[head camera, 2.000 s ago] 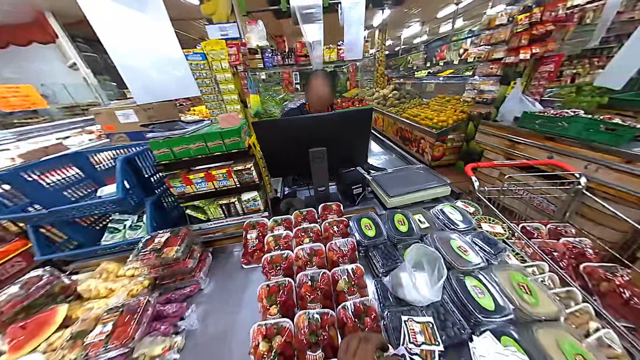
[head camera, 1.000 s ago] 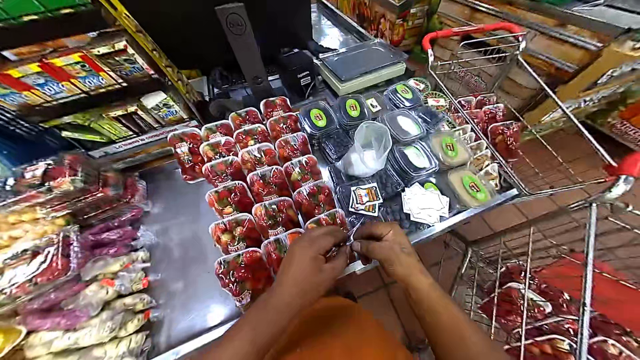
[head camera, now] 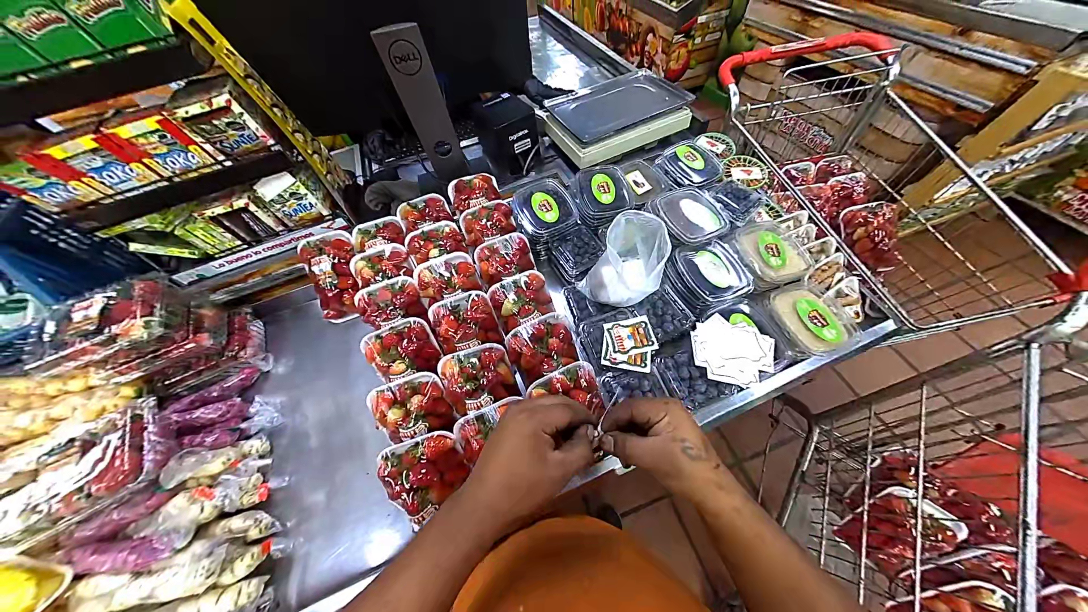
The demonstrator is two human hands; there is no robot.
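My left hand (head camera: 540, 438) and my right hand (head camera: 659, 442) meet at the counter's front edge, their fingertips pinching a small thin whitish piece, too small to identify. Just beyond my left hand stand rows of wrapped strawberry trays (head camera: 474, 376). Beyond my right hand lie clear boxes of blueberries (head camera: 693, 378), with a small stack of printed cards (head camera: 629, 342) and a loose pile of white paper pieces (head camera: 733, 350) on top. A clear plastic bag with white contents (head camera: 627, 262) rests among the boxes. Tubs with green round labels (head camera: 807, 318) stand to the right.
A wire shopping cart with a red handle (head camera: 812, 53) and red packs stands at the right. Behind the trays are a monitor stand (head camera: 418, 93) and a scale (head camera: 619, 115). Bagged produce (head camera: 208, 501) lines the metal counter's (head camera: 327, 459) left side. Shelves of boxed goods (head camera: 127, 157) rise behind.
The view has tilted down since two seconds ago, when only one hand showed at the bottom edge. Since one second ago both hands have stayed together at the counter's front edge.
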